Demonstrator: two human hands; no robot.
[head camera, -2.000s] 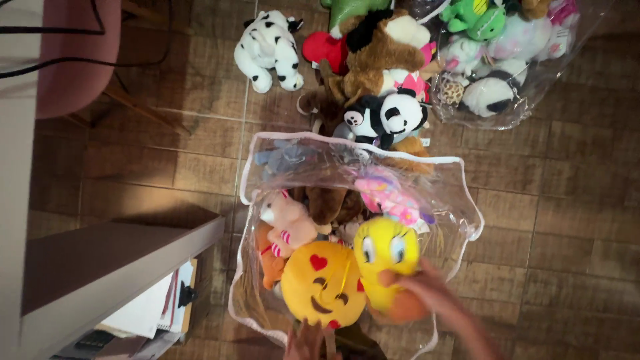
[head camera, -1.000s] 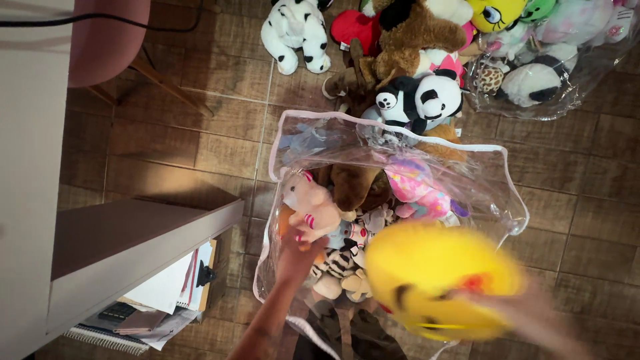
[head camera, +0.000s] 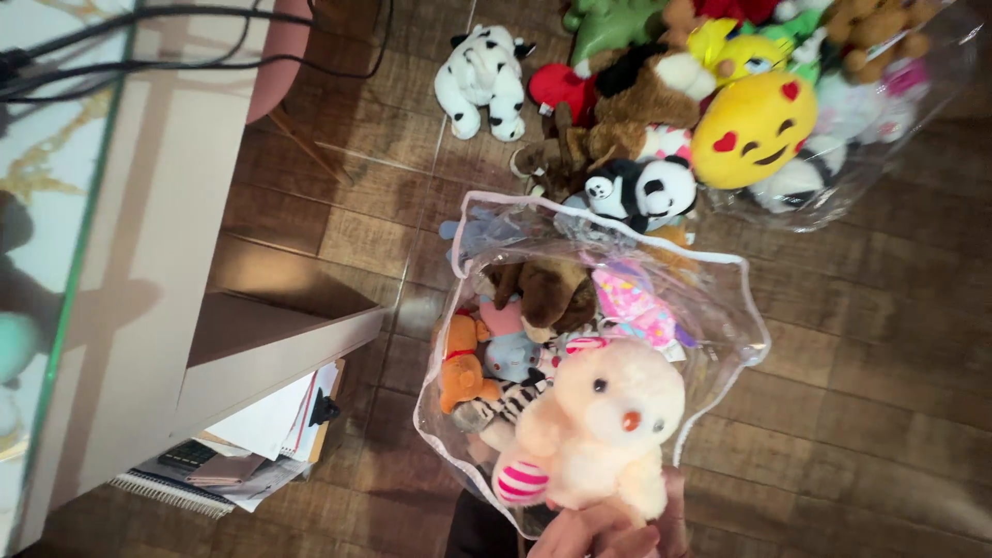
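Note:
Near the camera, a cream plush bear (head camera: 612, 426) with striped pink feet is held over the clear plastic bag with white trim (head camera: 758, 341). My left hand (head camera: 577, 531) grips its lower part, and my right hand (head camera: 673, 504) is against its lower right side; both are partly cut off by the bottom edge. Inside the bag lie an orange plush toy (head camera: 463, 364), a brown plush dog (head camera: 546, 291), a blue-grey plush (head camera: 509, 353), a striped plush (head camera: 515, 399) and a pink patterned plush (head camera: 635, 302).
Above the bag are a plush panda (head camera: 639, 190), a yellow heart-eyed emoji cushion (head camera: 756, 132), a yellow bird plush (head camera: 740, 58) and a spotted plush dog (head camera: 480, 81), beside a second clear bag (head camera: 930, 108). At left stand a desk (head camera: 147, 232), cables (head camera: 155, 66) and papers (head camera: 263, 415).
The emoji cushion, in my right hand one second ago, now rests on the upper pile. The yellow bird plush has gone from the bag to that pile. The cream bear has been lifted nearer the camera.

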